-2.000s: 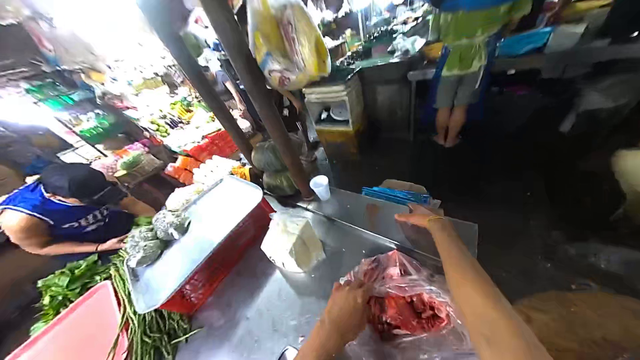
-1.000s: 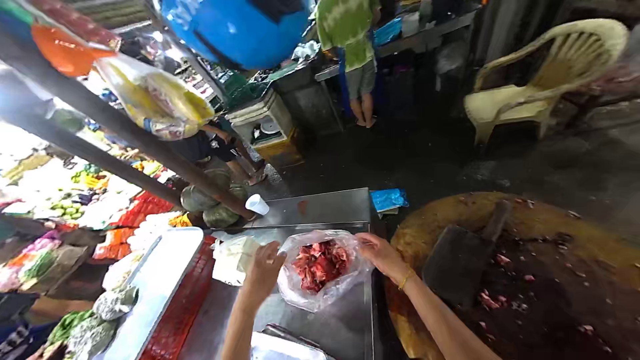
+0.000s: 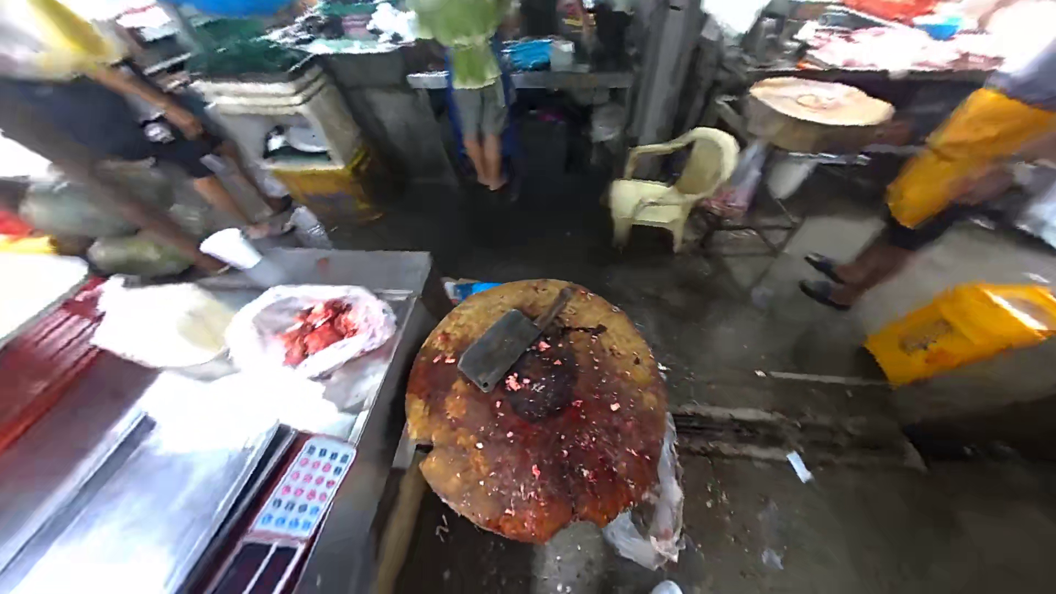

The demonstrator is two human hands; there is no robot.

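Neither my left hand nor my right hand shows in the head view now. A clear plastic bag of cut raw meat (image 3: 320,328) rests with its mouth spread on the metal counter (image 3: 384,268), beside a white plastic bag (image 3: 161,322). A cleaver (image 3: 499,349) lies flat on the round wooden chopping block (image 3: 462,462), its handle toward the far edge. Small meat scraps and red stains cover the block. Nearer on the counter stands a weighing scale with a keypad (image 3: 304,487) and a bright metal plate (image 3: 140,495).
A white cup (image 3: 231,247) stands at the counter's far edge. Beyond the block are a cream plastic chair (image 3: 676,186) and a yellow crate (image 3: 961,334). People stand at the far left, the far middle and the right. The dark floor (image 3: 544,231) looks wet.
Both hands, which held the bag of meat open a second ago, have left the view. The bag now rests on the counter. The view has swung right.
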